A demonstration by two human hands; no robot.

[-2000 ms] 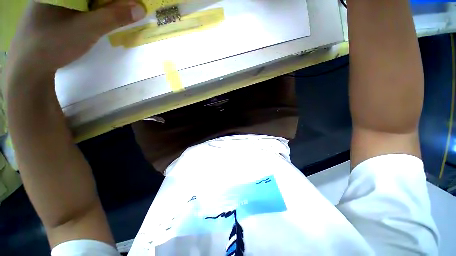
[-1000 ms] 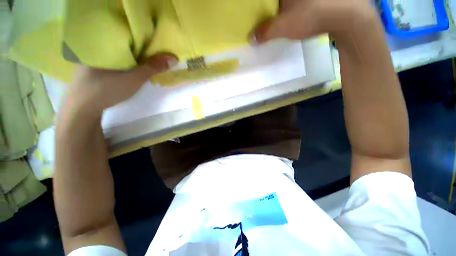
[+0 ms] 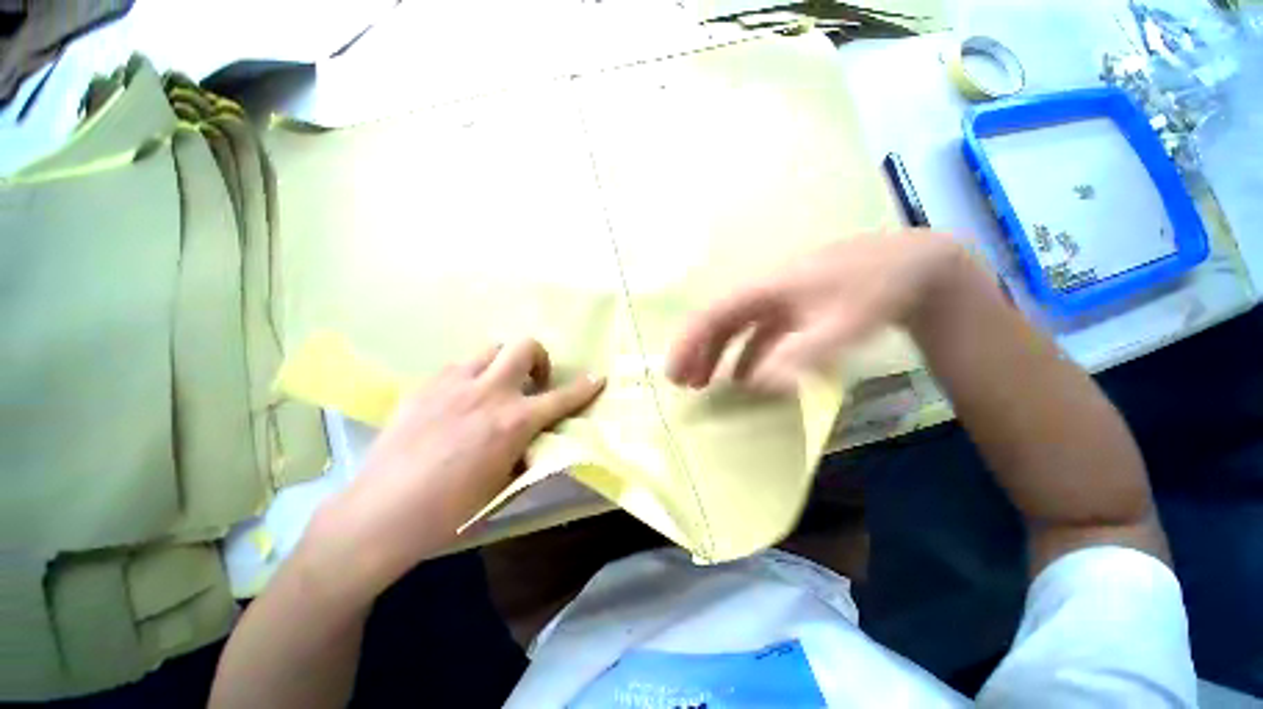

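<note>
The large bag panel [image 3: 457,236] lies spread on the table, pale olive side up, its centre seam running down towards me. Its near edge hangs over the table edge and curls, showing yellow underside. My left hand [image 3: 464,429] rests on the panel left of the seam, its fingertips beside the seam. My right hand [image 3: 803,319] is just right of the seam, fingers bent and slightly blurred; whether it holds anything small cannot be told. Small marks at the seam between the hands are too faint to make out.
Stacked panels [image 3: 97,333] lie at the left. A blue tray [image 3: 981,132] with small metal pieces stands at the right, a tape roll [image 3: 986,67] behind it. A dark slim tool [image 3: 905,190] lies beside the panel. Clear bags [image 3: 1191,83] are at the far right.
The panel, earlier lifted with its yellow underside showing over the white board, now lies flat and covers the board. Both hands have moved onto it beside the seam. The view has tilted up.
</note>
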